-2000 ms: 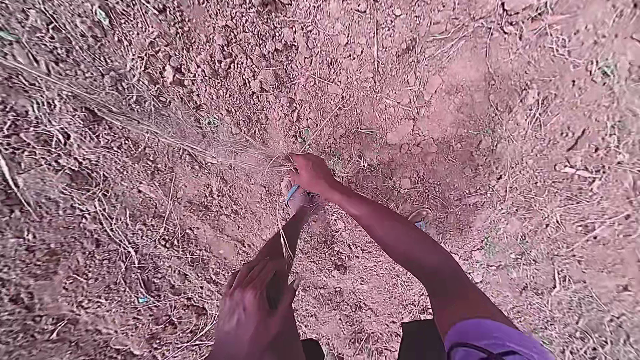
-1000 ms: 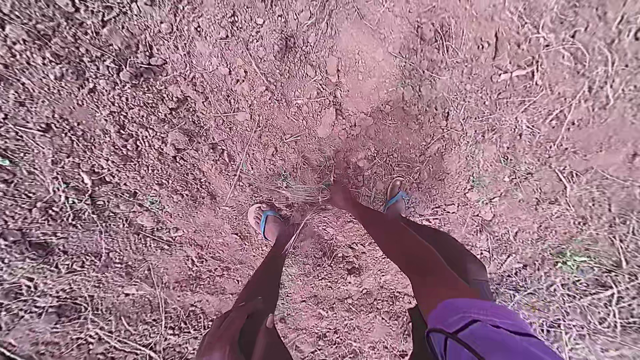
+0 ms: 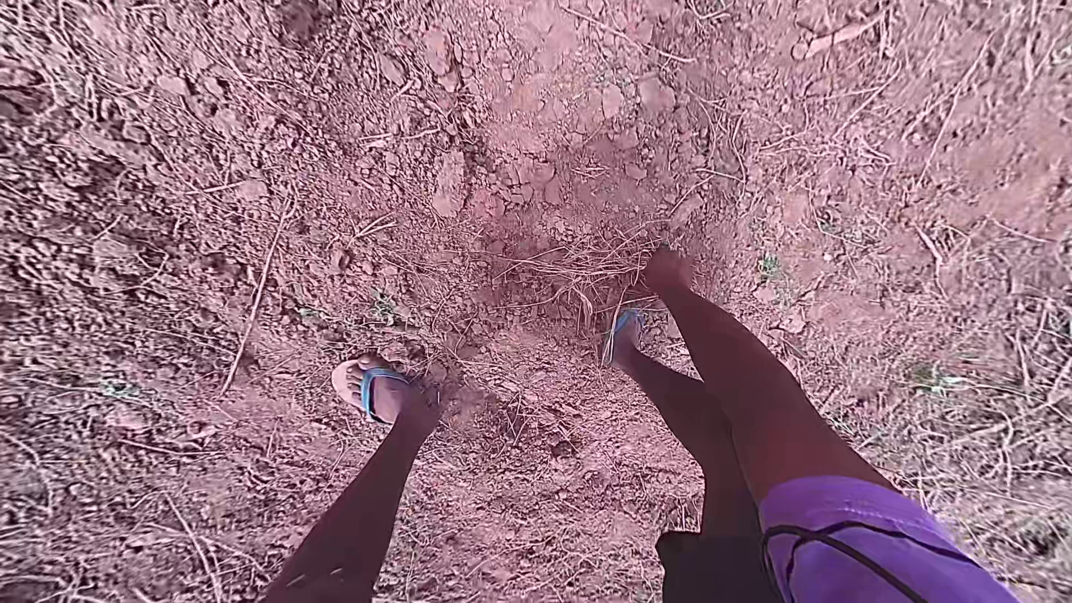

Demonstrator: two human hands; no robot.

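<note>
My right hand (image 3: 668, 270) reaches down at the centre right, its fingers closed around the end of a bundle of thin dry stalks (image 3: 578, 264). The bundle spreads to the left of the hand, low over the soil or touching it; which of the two I cannot tell. Just below the bundle is my right foot in a blue-strapped flip-flop (image 3: 621, 335). At the lower left, my other foot wears a matching flip-flop (image 3: 368, 389). My left hand is outside the view.
Reddish, cloddy soil (image 3: 528, 167) with scattered dry stems surrounds my feet. A long thin stick (image 3: 258, 301) lies at the left, and a thicker pale piece (image 3: 837, 38) at the upper right. Small green weeds (image 3: 934, 378) grow at the right. Dry plant litter covers the right edge.
My right hand, with the stalks, has moved from beside my left foot to above my right foot. My left hand, earlier over my left leg, has left the view.
</note>
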